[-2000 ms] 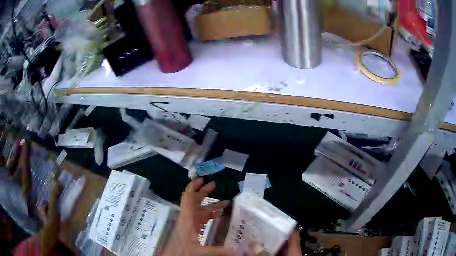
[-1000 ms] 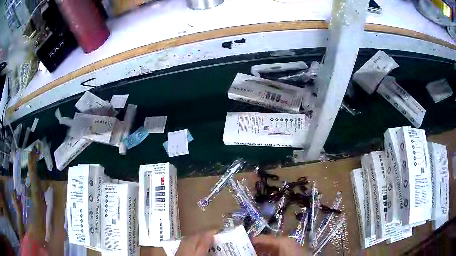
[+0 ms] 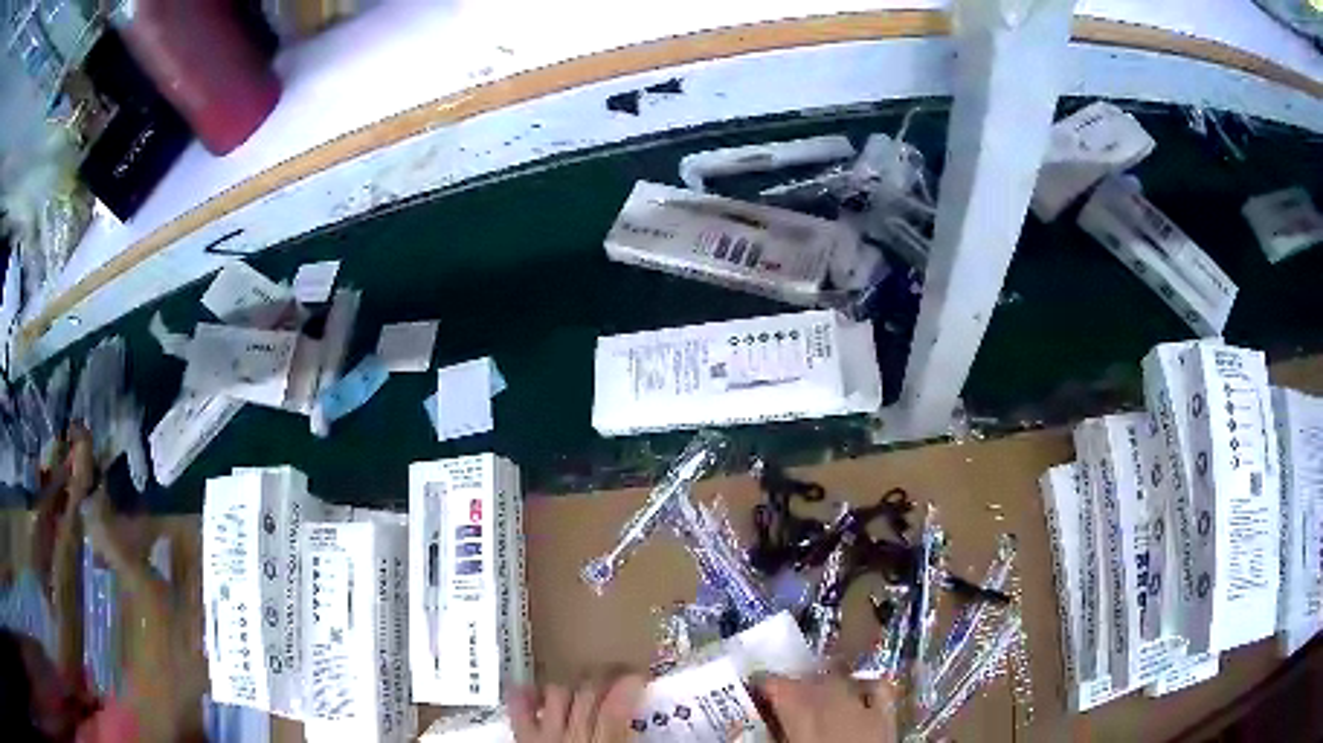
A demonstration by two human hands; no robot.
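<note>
My left hand [image 3: 580, 708] and my right hand [image 3: 830, 708] are at the bottom edge, partly cut off. Both hold a white printed retail box [image 3: 697, 700], tilted, with one end pointing up and right. Its lower part runs out of the picture. Beyond it lie shiny clear-wrapped slim parts [image 3: 718, 559] and a tangle of dark cables [image 3: 842, 537] on the brown work surface [image 3: 580, 508]. White boxes stand in a group to the left [image 3: 464, 581] and in a larger stack to the right [image 3: 1226, 494].
A dark green belt [image 3: 537, 290] carries loose boxes [image 3: 733, 378], white cards [image 3: 464, 396] and a light blue packet [image 3: 353, 389]. A pale metal support [image 3: 979, 218] rises from the surface edge to the shelf [image 3: 508, 58]. Another person's hands [image 3: 66, 486] are blurred at the far left.
The view has turned right and down from the shelf. My hands, spread around a white box two seconds ago, are now lower with a box between them. A box end has risen slightly since one second ago.
</note>
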